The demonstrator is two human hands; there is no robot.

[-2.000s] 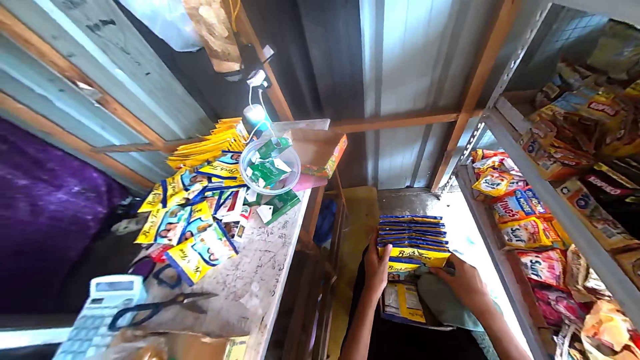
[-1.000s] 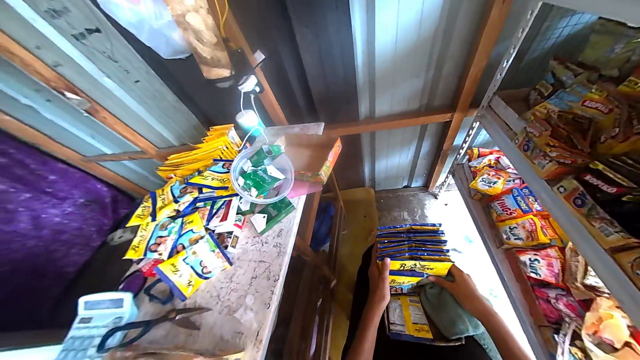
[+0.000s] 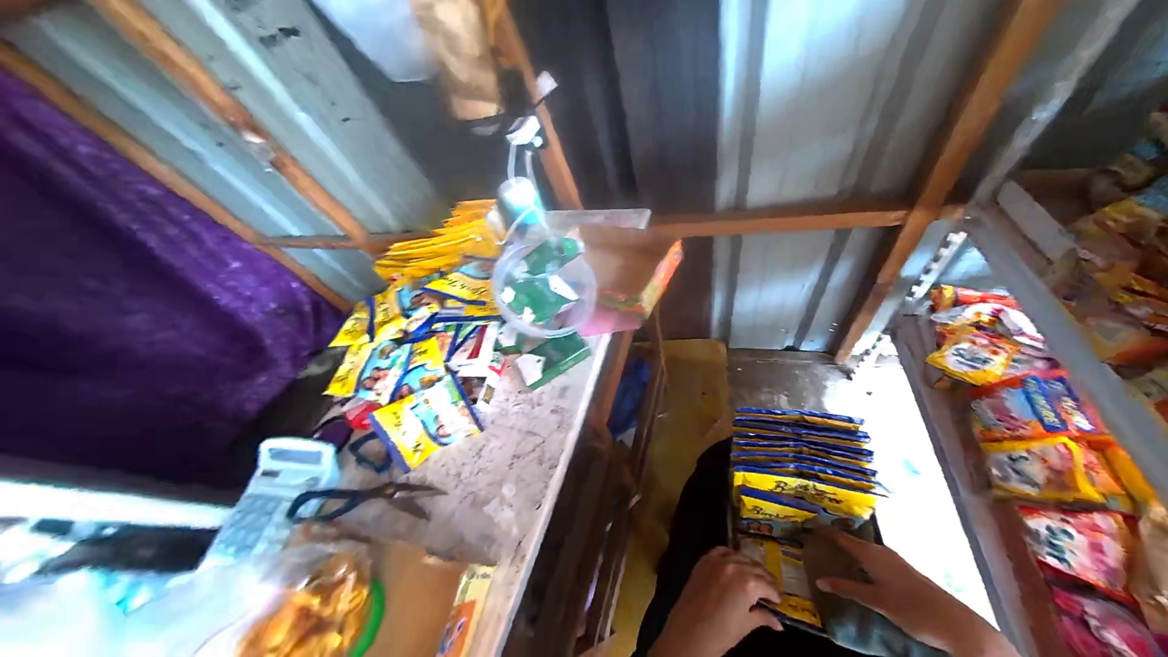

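Note:
A row of blue and yellow sachets (image 3: 803, 447) stands packed on edge in a dark container on my lap. My left hand (image 3: 721, 598) rests with curled fingers at the container's near left, beside more yellow packets (image 3: 792, 579); whether it grips one is unclear. At the near right, my right hand (image 3: 881, 579) lies over a grey-green cloth or pouch (image 3: 835, 570), its fingers by the front sachets. Blur hides whether those fingers hold anything.
On the left table (image 3: 511, 484) lie loose sachets (image 3: 424, 420), scissors (image 3: 365, 500), a calculator (image 3: 274, 502) and a clear tub (image 3: 545, 287). A shelf (image 3: 949, 438) with colourful packets stands close on the right. A wooden beam (image 3: 776, 222) crosses the metal wall.
My left hand has come down from the side of the sachet row to the container's near part. My right hand has shifted inward over the cloth or pouch.

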